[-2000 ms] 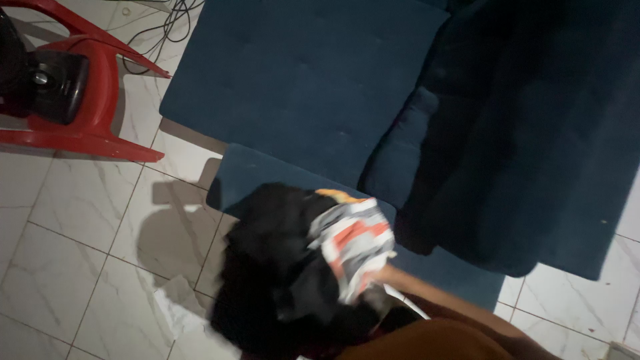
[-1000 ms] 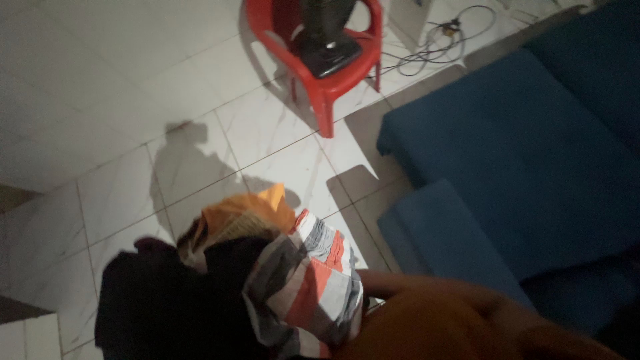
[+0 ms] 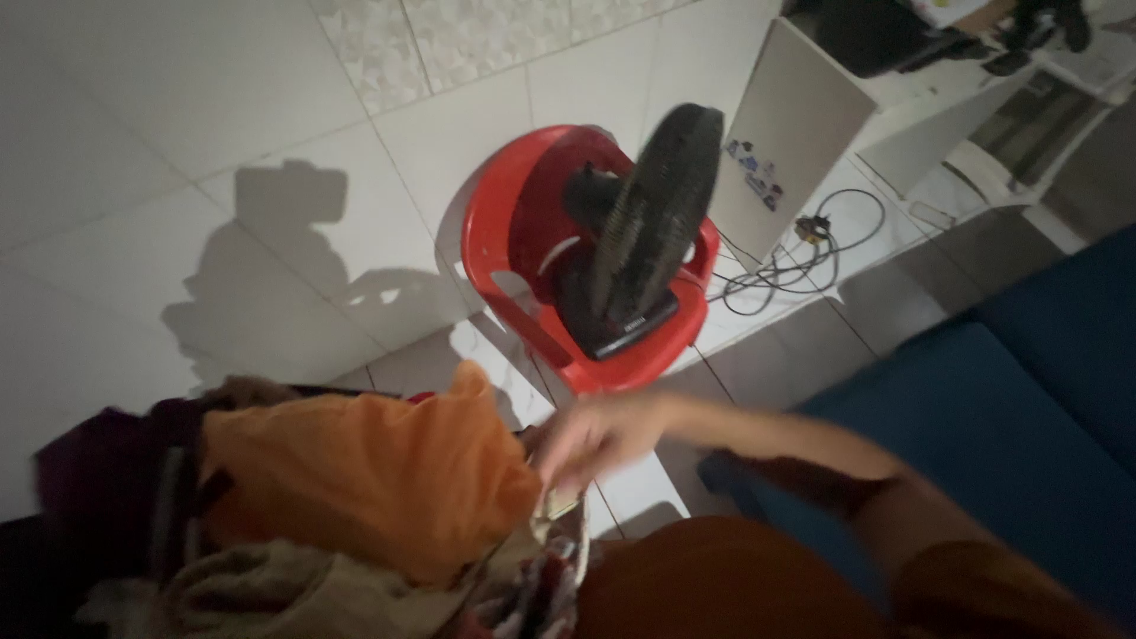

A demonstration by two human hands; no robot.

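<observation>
A heap of clothes lies against my front, at the lower left: an orange cloth [image 3: 364,470] on top, a beige cloth [image 3: 266,586] below it and a dark purple cloth [image 3: 115,479] at its left end. My right hand [image 3: 603,439] is at the right edge of the orange cloth, fingers bent and blurred; whether it grips any fabric cannot be told. A patterned cloth [image 3: 555,559] hangs just under that hand. My left hand is not visible.
Ahead stands a red plastic chair [image 3: 497,222] with a black electric fan [image 3: 657,213] on it. Cables [image 3: 781,275] lie on the tiled floor beside a white panel [image 3: 790,133]. A blue sofa [image 3: 994,426] is at the right, a tiled wall at the left.
The view has swung far toward the chair and wall. The orange cloth now shows much more, and the striped cloth by my right hand no longer shows.
</observation>
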